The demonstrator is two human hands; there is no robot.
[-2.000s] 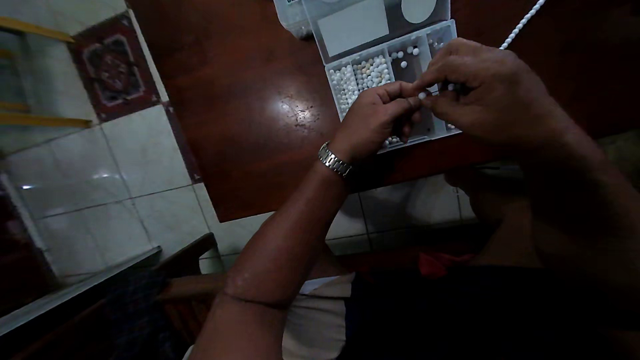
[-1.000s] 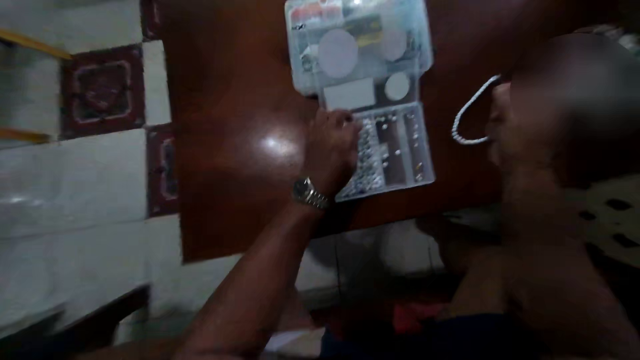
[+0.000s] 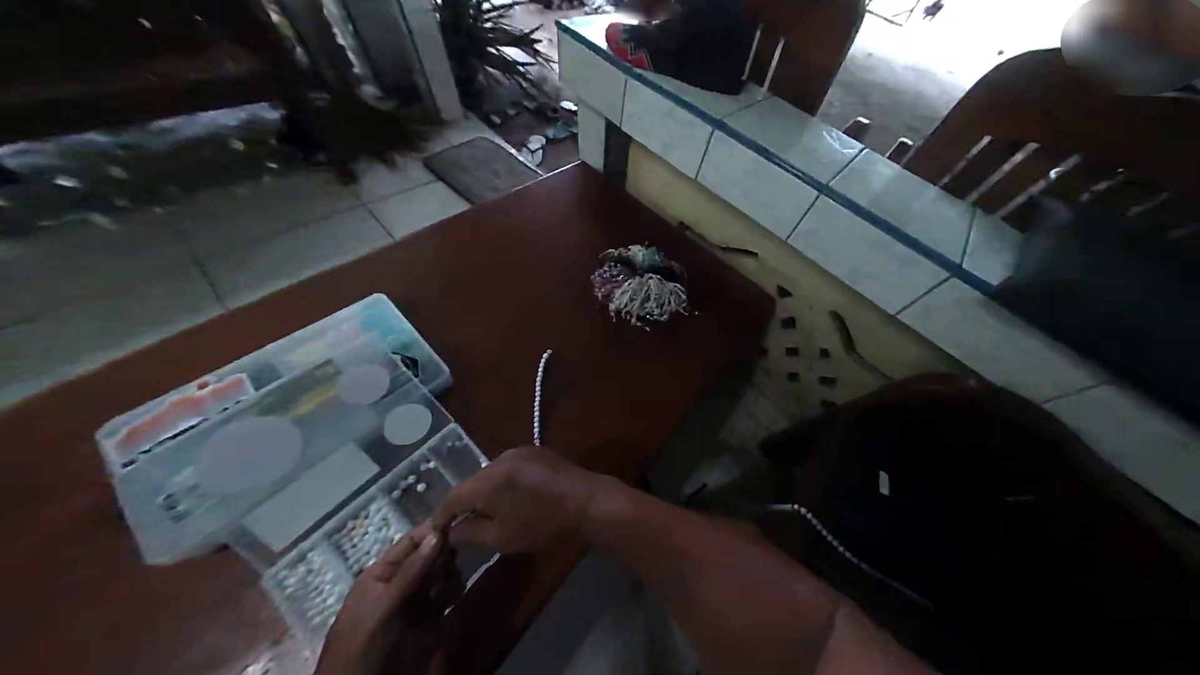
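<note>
My left hand (image 3: 389,595) is over the near side of an open clear plastic bead box (image 3: 319,487), its thumb and finger meeting the fingertips of my right hand (image 3: 516,497). What lies between the left fingertips is too small to tell. A strand of white beads (image 3: 538,398) runs across the wooden table up to my right hand, whose fingers are pinched on its end. White beads (image 3: 370,534) fill some compartments of the box; a few loose ones lie in another. My hands hide part of the near compartments.
Bundles of beaded strands (image 3: 642,286) lie on the far part of the table (image 3: 487,281). Beyond it stands a tiled ledge (image 3: 806,192) with chairs behind. A dark chair (image 3: 937,487) is at the right, with another white bead strand (image 3: 844,553) across it.
The view has swung widely towards the right. My hands, apart one second ago, are together again. The left hand has come from the box's left side to the right hand.
</note>
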